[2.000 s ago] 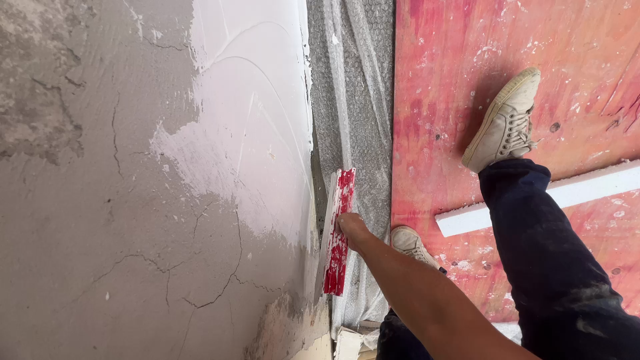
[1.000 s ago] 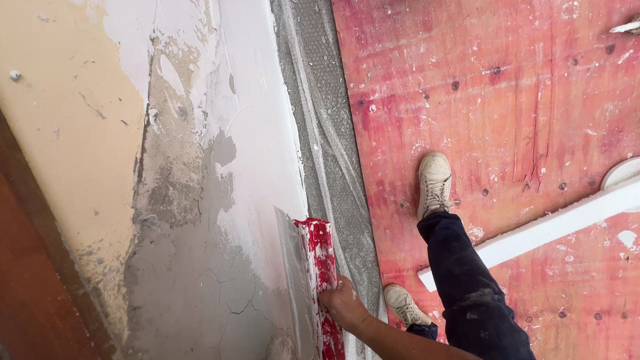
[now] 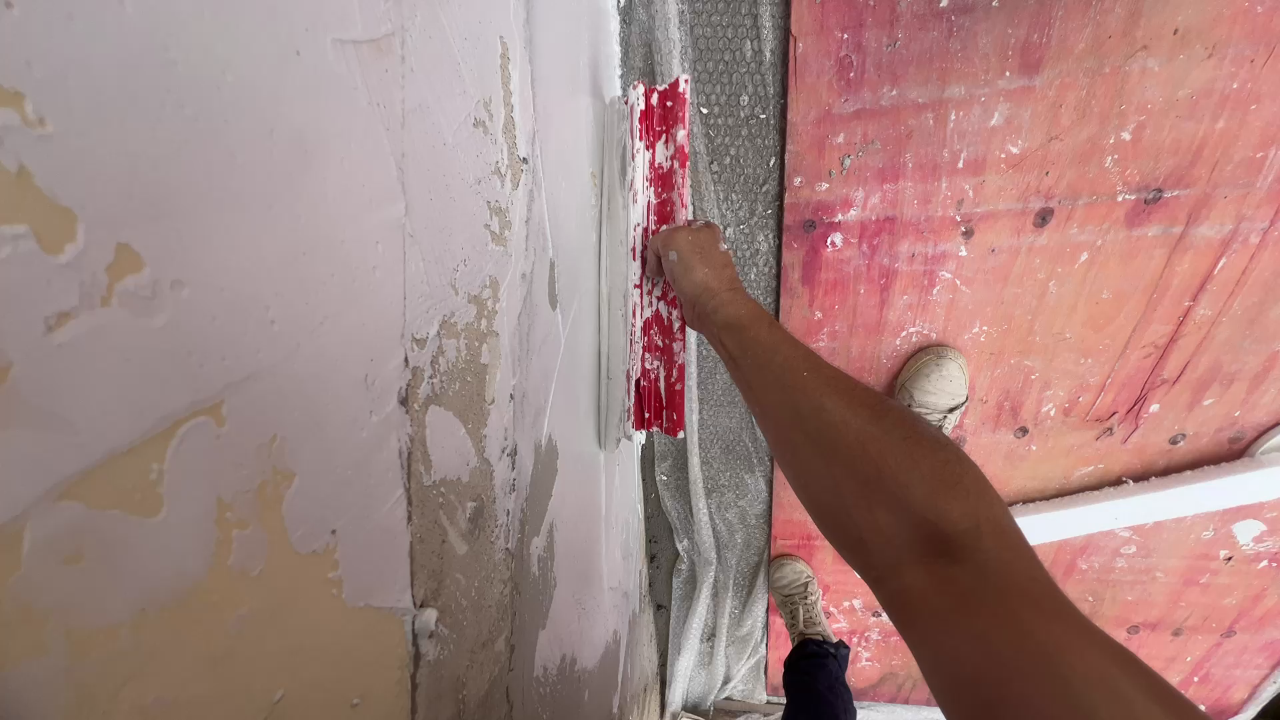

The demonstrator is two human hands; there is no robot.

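Observation:
My right hand (image 3: 693,268) is closed around the back of a wide plastering blade (image 3: 660,260) with a red, plaster-smeared holder. The blade's long pale edge lies against, or very close to, the wall (image 3: 575,360), beside smooth wet-looking white plaster. Around that strip, bare brown and grey patches show. My fingertips are mostly hidden behind the fist and the holder. My left hand is out of view.
Bubble wrap (image 3: 735,150) covers the floor along the wall's foot. Red, plaster-spotted boards (image 3: 1000,250) lie to the right, with a white foam-like strip (image 3: 1160,497) across them. Two shoes stand there, one (image 3: 933,385) ahead of the other (image 3: 799,595).
The blade, still in my right hand, has moved along the wall to a stretch with more white plaster. The view has shifted greatly too.

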